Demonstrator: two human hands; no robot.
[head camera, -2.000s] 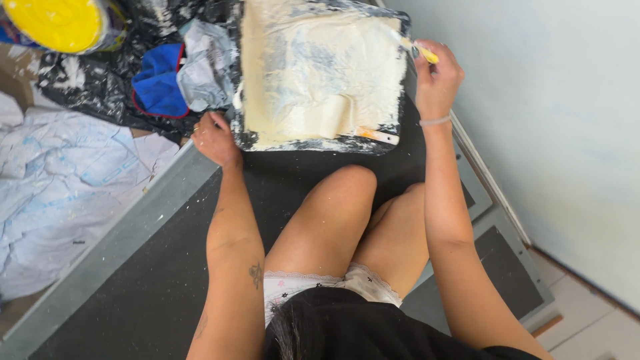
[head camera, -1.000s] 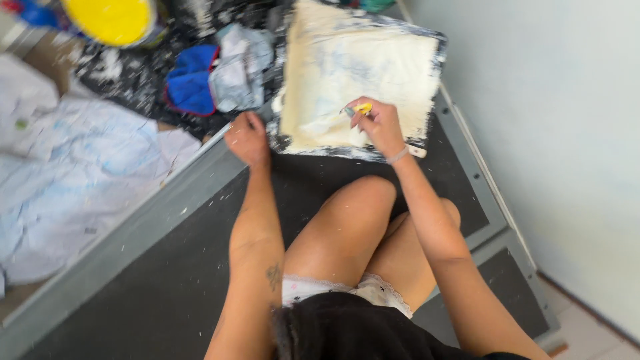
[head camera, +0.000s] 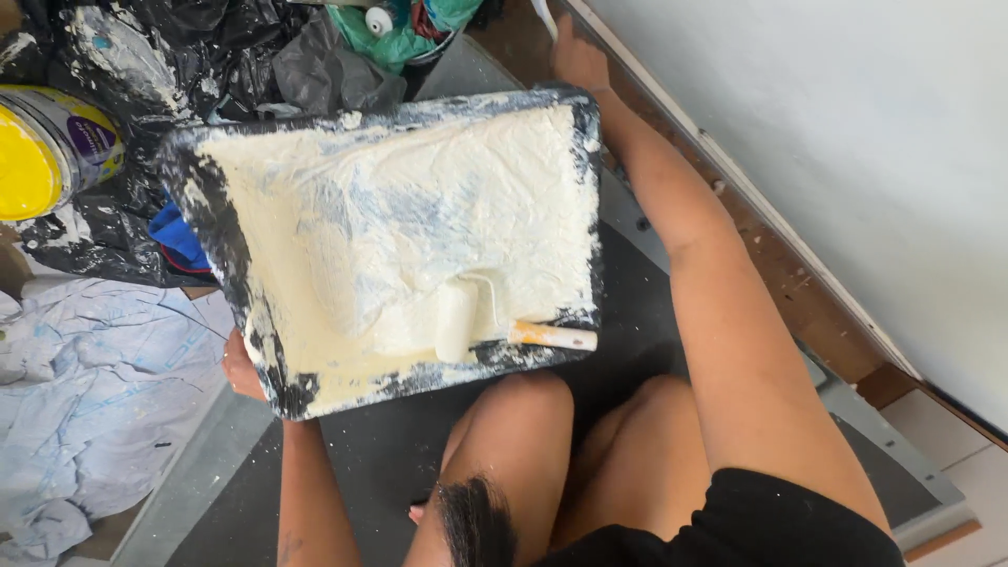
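A black paint tray (head camera: 220, 228) coated in cream paint is tilted above my knees. My left hand (head camera: 242, 367) grips its lower left edge, the fingers partly behind the rim. A small paint roller (head camera: 455, 319) with an orange and white handle (head camera: 551, 335) lies in the tray at the lower right. Beyond the tray's upper right corner, my right hand (head camera: 579, 59) is by the foot of the wall; a white-ended tool (head camera: 545, 17) shows at its fingertips. Whether that hand grips it is unclear.
At the left, a yellow-lidded paint bucket (head camera: 27, 165) stands by black plastic sheeting (head camera: 260, 47) and a blue cloth (head camera: 179, 236). Crumpled white sheeting (head camera: 102, 394) lies below. A bin with a green bag (head camera: 394, 43) is at the top. The wall (head camera: 835, 142) borders the right side.
My right hand has moved from over the tray to beyond it, beside the wall. My left hand now holds the tray's edge, and the tray has shifted toward me and tilted.
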